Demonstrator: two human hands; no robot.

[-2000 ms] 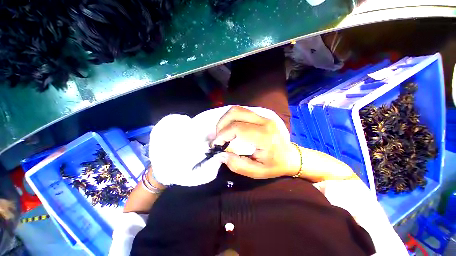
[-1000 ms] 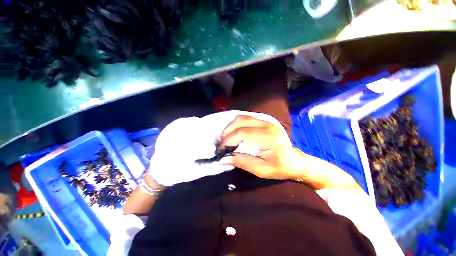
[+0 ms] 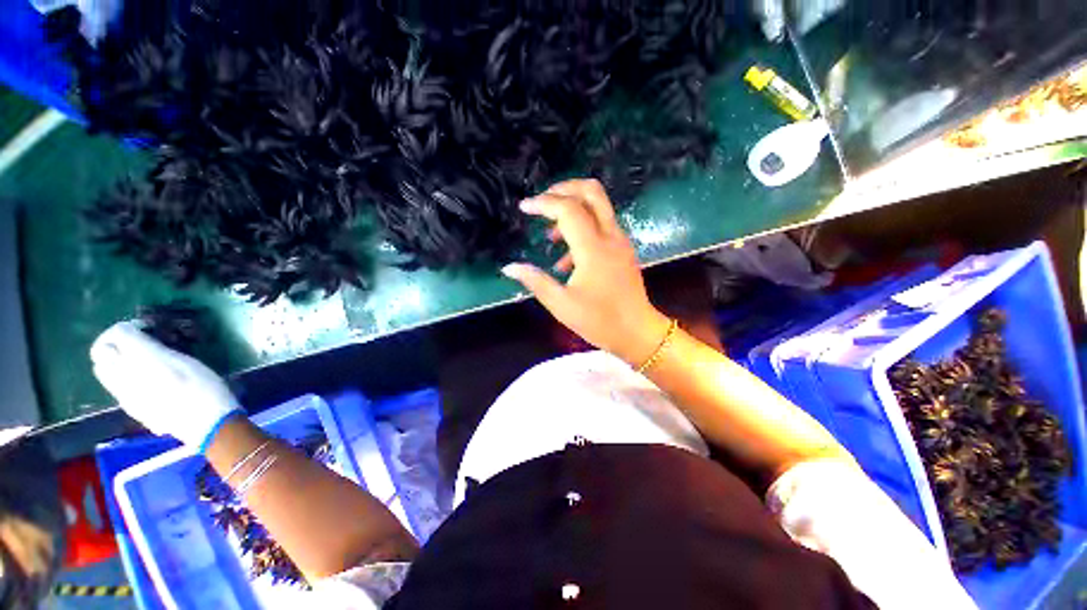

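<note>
A large heap of black, many-pointed pieces [image 3: 417,131] lies on the green bench [image 3: 280,328]. My bare right hand [image 3: 578,256] is over the bench's front edge, just beside the heap, with thumb and fingers apart and nothing in it. My white-gloved left hand [image 3: 161,381] is at the bench's front edge on the left. A small dark piece [image 3: 179,322] lies on the bench just beyond the glove. The glove's fingers are washed out by glare, so I cannot tell whether they hold anything.
A blue crate [image 3: 143,512] with sparse dark pieces stands low left, partly under my left forearm. A fuller blue crate [image 3: 1067,358] stands at the right. A white rounded object [image 3: 787,153] and a yellow stick-like item [image 3: 777,93] lie at the bench's right.
My hands have parted and moved from my lap to the bench, left hand leftward, right hand forward. The black piece between them is no longer seen there. The view has shifted, showing more bench.
</note>
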